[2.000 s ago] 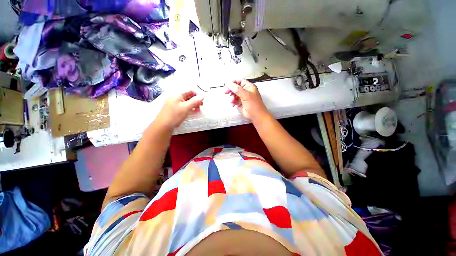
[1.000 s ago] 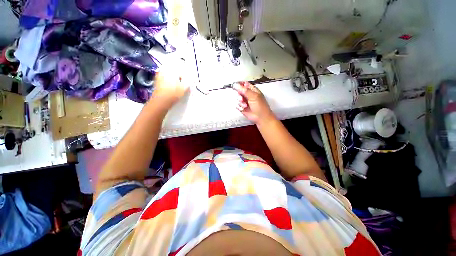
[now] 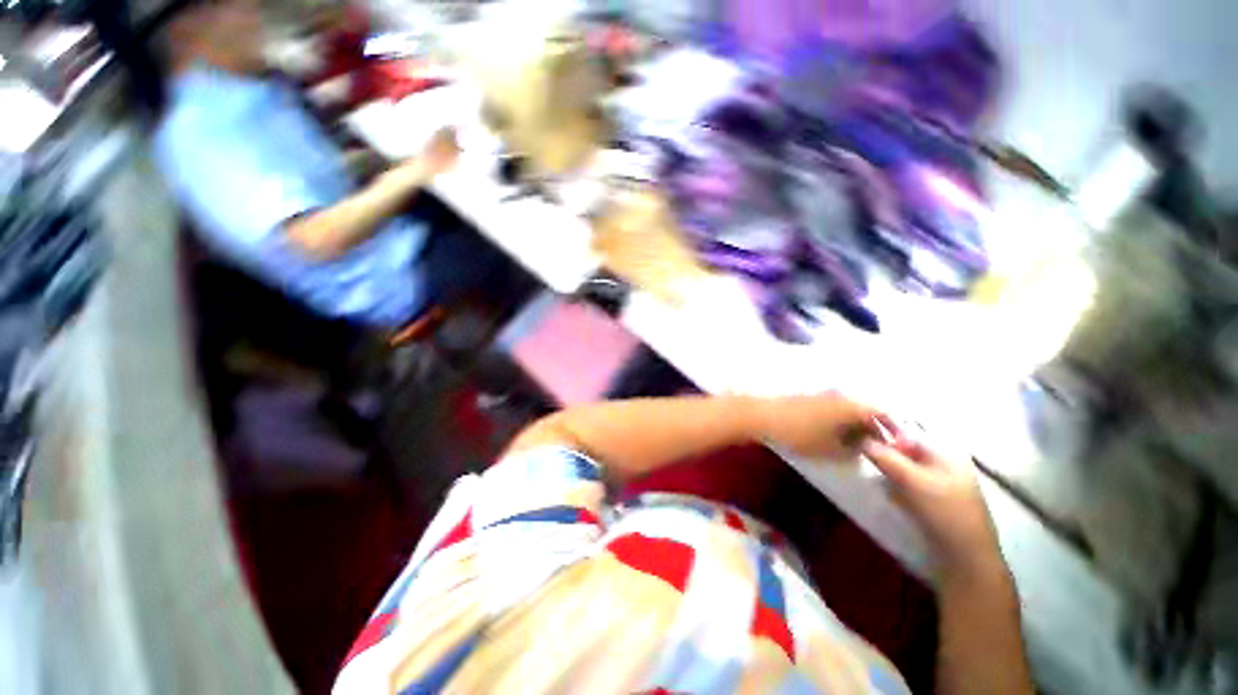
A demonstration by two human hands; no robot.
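My left hand [image 3: 823, 424] and my right hand [image 3: 926, 475] are close together over the front edge of the white machine table [image 3: 883, 364], their fingertips nearly meeting. A small whitish spot shows between the fingertips, too blurred to identify. The purple patterned garment [image 3: 815, 177] lies in a crumpled heap on the table beyond my hands. The sewing machine [image 3: 1154, 312] is a blurred cream and grey shape at the right.
A person in light blue [image 3: 272, 177] sits at the upper left, one arm over the neighbouring white table [image 3: 469, 190]. A cream machine [image 3: 543, 102] stands there. A pink panel [image 3: 570, 346] shows below the table gap. A pale band runs down the left side.
The view has swung left and blurred, bringing the person in light blue into view. My left hand has moved from beside the garment to my right hand.
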